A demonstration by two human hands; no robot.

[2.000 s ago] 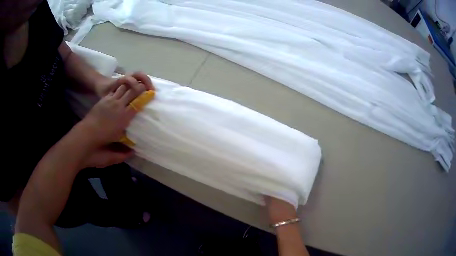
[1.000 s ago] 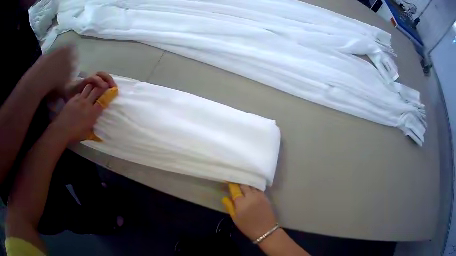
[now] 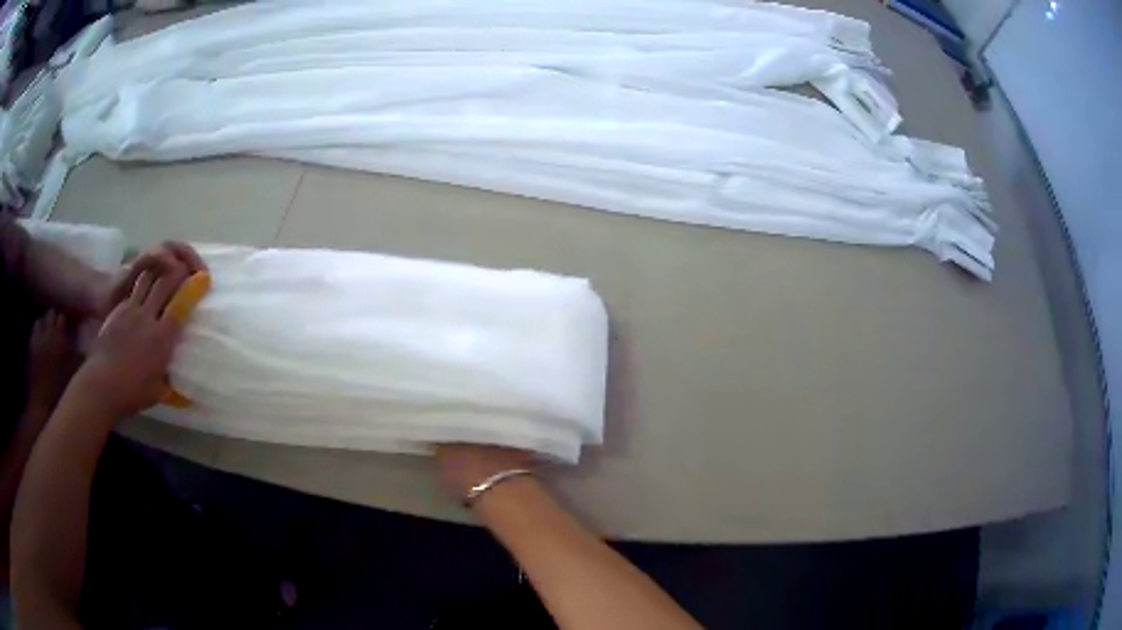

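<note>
A folded white sheer curtain panel lies as a thick layered strip along the near table edge. My left hand, with yellow-orange finger cots, holds the panel's left end, its fingers spread across the cloth. Another person's hand is beside it, touching or very near. My right hand, with a bracelet at the wrist, reaches under the near edge close to the panel's right end. Its fingers are hidden by the cloth, so its grip cannot be seen.
Long waiting sheer curtains lie across the far side of the beige table, their gathered ends at the right. More ruffled white cloth is at the far left. A small white folded piece lies behind the other person's arm.
The view has shifted right, so the table contents appear further left. My right hand, whose fingers showed at the near edge a second ago, is now under the cloth. My left hand stays on the left end.
</note>
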